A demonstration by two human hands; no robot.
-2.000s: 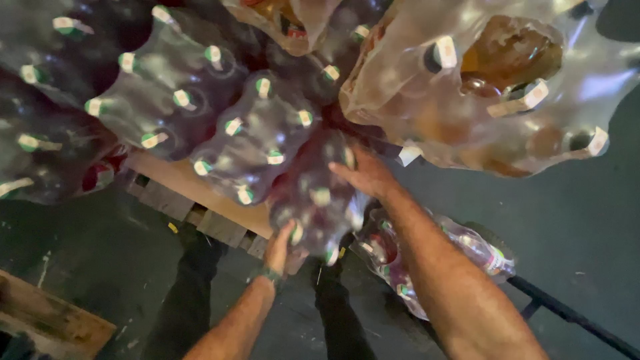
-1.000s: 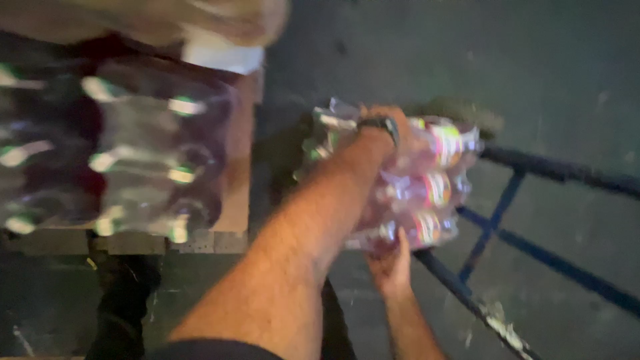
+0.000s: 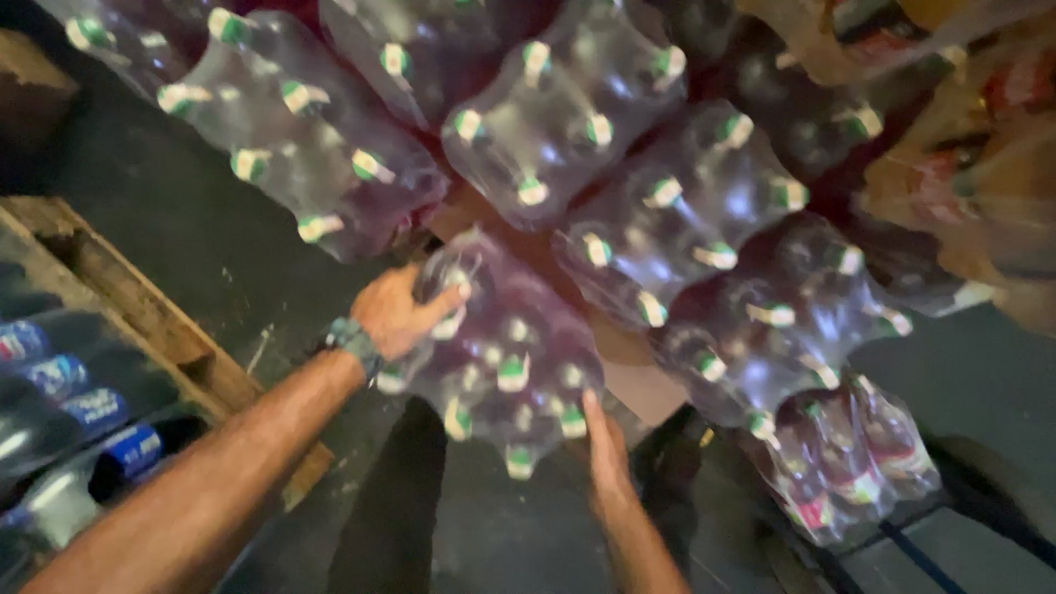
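Between my hands is a shrink-wrapped pack of bottles (image 3: 511,346) with green and white caps. My left hand (image 3: 404,309), with a dark band at the wrist, grips its upper left corner, thumb over a bottle top. My right hand (image 3: 606,441) presses against its lower right side. Just beyond it, more wrapped packs stand on a cardboard-covered pallet, among them one pack (image 3: 676,214) to the right and another (image 3: 305,132) to the upper left. Another wrapped pack (image 3: 850,462) lies on its side at the lower right, on a hand truck.
The blue-black frame of the hand truck (image 3: 924,544) reaches the lower right corner. A wooden pallet edge (image 3: 157,313) runs along the left, beside dark bottles with blue labels (image 3: 91,404). Wrapped packs of orange-brown drink (image 3: 973,173) rise at the upper right. Dark floor shows between.
A second ago both hands were on the pack at the hand truck; now they hold a different pack by the pallet, and that one lies apart from them. The view has swung left.
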